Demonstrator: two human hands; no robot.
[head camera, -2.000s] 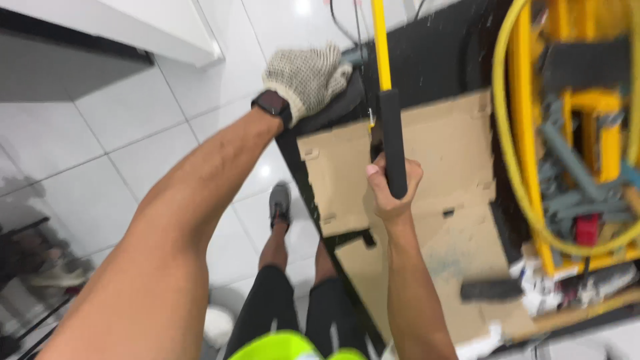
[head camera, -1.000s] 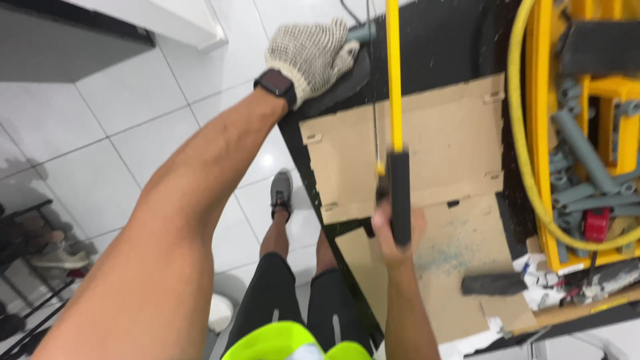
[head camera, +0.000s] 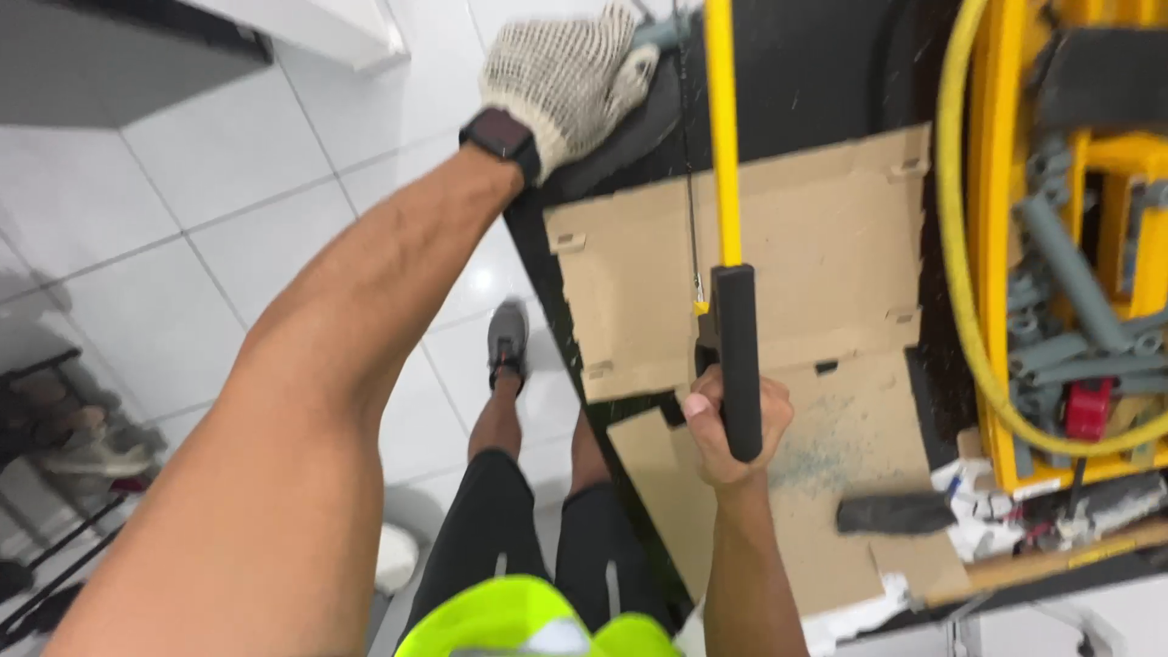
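Note:
My left hand (head camera: 568, 87), in a knitted work glove with a dark watch at the wrist, presses on a grey plastic pipe (head camera: 664, 33) at the top, near the black surface's edge. My bare right hand (head camera: 737, 424) is closed round the black handle of a hacksaw (head camera: 724, 137) with a yellow frame. The saw's thin blade runs upward beside the frame and passes close to the pipe, right of the glove; its contact with the pipe is too blurred to tell. Flattened cardboard (head camera: 821, 265) lies under the saw.
At right stands a yellow toolbox (head camera: 999, 274) with grey pipe pieces (head camera: 1072, 269) and a red item (head camera: 1088, 409); a yellow hose (head camera: 954, 210) curves over it. A dark tool handle (head camera: 894, 513) and bluish shavings (head camera: 821, 452) lie on the cardboard. White floor tiles (head camera: 274, 237) are at left.
My right hand and the hacksaw moved down toward my body between the two earlier frames. The gloved left hand has stayed at the pipe.

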